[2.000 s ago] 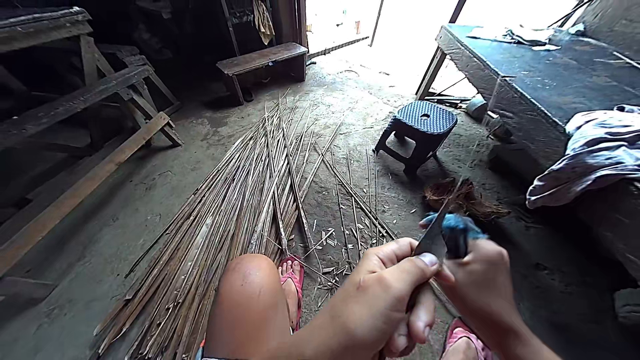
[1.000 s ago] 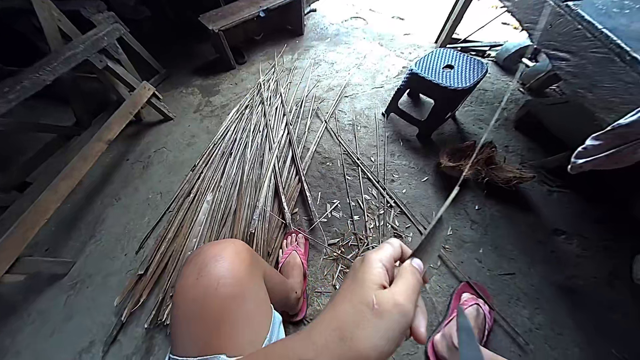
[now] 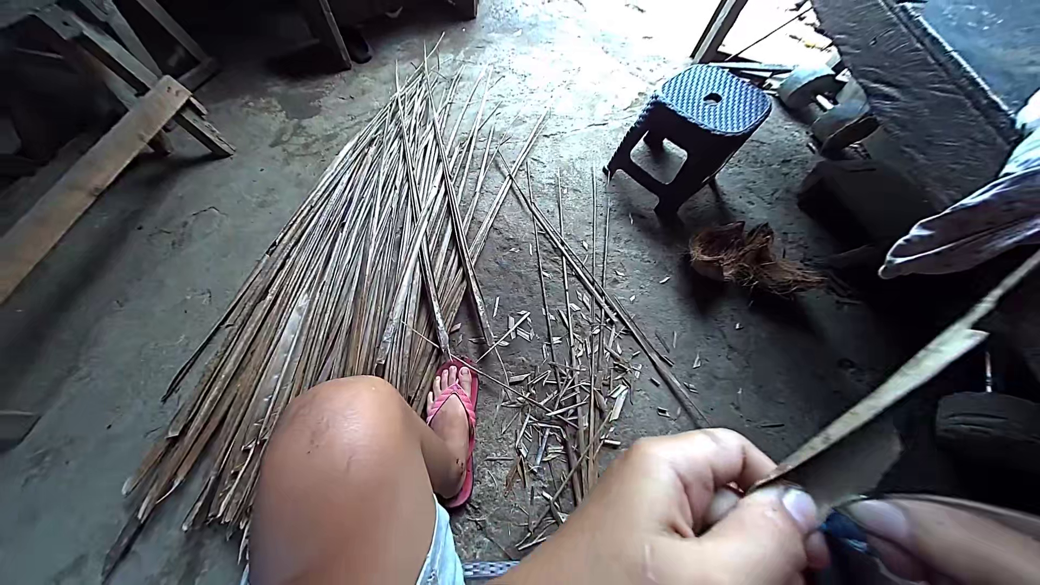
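My left hand (image 3: pixel 699 512) grips a long, thin plant stalk (image 3: pixel 894 386), which slants up to the right edge of the view. Close against it at the lower right, my right hand (image 3: pixel 934 532) holds a knife by a handle with blue wrapping; its dark, wide blade (image 3: pixel 853 467) lies against the underside of the stalk. A splinter stands off the stalk partway along. On the floor, a large heap of dry stalks (image 3: pixel 349 268) fans out left of my foot in a pink flip-flop. Short cut bits (image 3: pixel 569 390) and several loose stalks are strewn right of that foot.
A dark plastic stool (image 3: pixel 699 114) stands beyond the cut bits, with fibrous coconut husk (image 3: pixel 751 260) in front of it. At right is a table (image 3: pixel 910 97) with cloth (image 3: pixel 967 219) hanging over its edge. A wooden plank (image 3: pixel 97 179) leans at left.
My right hand has come back into view beside my left, with the blade now against the stalk. The view has tilted further down.
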